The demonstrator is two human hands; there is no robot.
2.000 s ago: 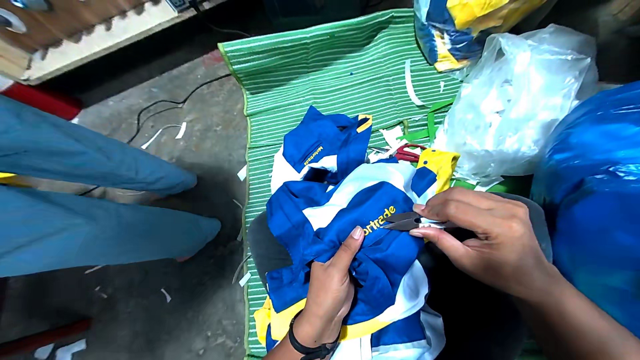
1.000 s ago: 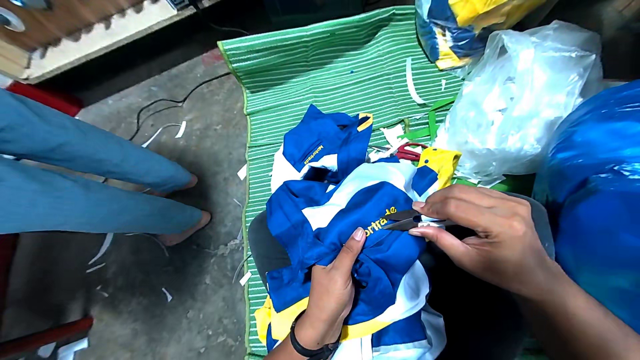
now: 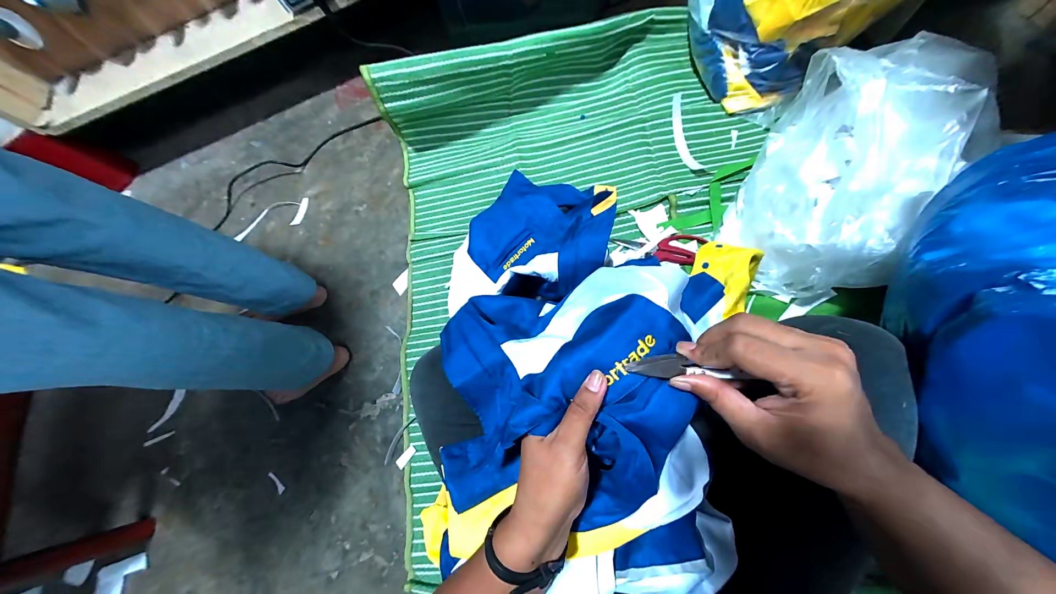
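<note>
A blue, white and yellow garment (image 3: 577, 330) lies bunched across my lap, with yellow embroidered lettering on its blue cloth. My left hand (image 3: 561, 462) grips the blue cloth, its thumb pressed just below the lettering; a black band circles the wrist. In my right hand (image 3: 767, 379), thumb and fingers pinch small thread snips (image 3: 656, 365), whose dark blades point left and lie over the lettering. Whether the blade tips touch the cloth cannot be told. Red-handled scissors (image 3: 681, 249) lie just beyond the garment, partly covered.
A green striped mat (image 3: 528, 107) spreads beneath. A clear plastic bag (image 3: 858, 165), a blue plastic bundle (image 3: 990, 346) and a bag of blue and yellow cloth (image 3: 759, 49) stand at right. Another person's legs (image 3: 157, 313) and a black cable (image 3: 247, 169) are at left, among scraps.
The other person's legs and feet have shifted toward the right. Both my hands keep nearly the same place, and the snips remain over the lettering.
</note>
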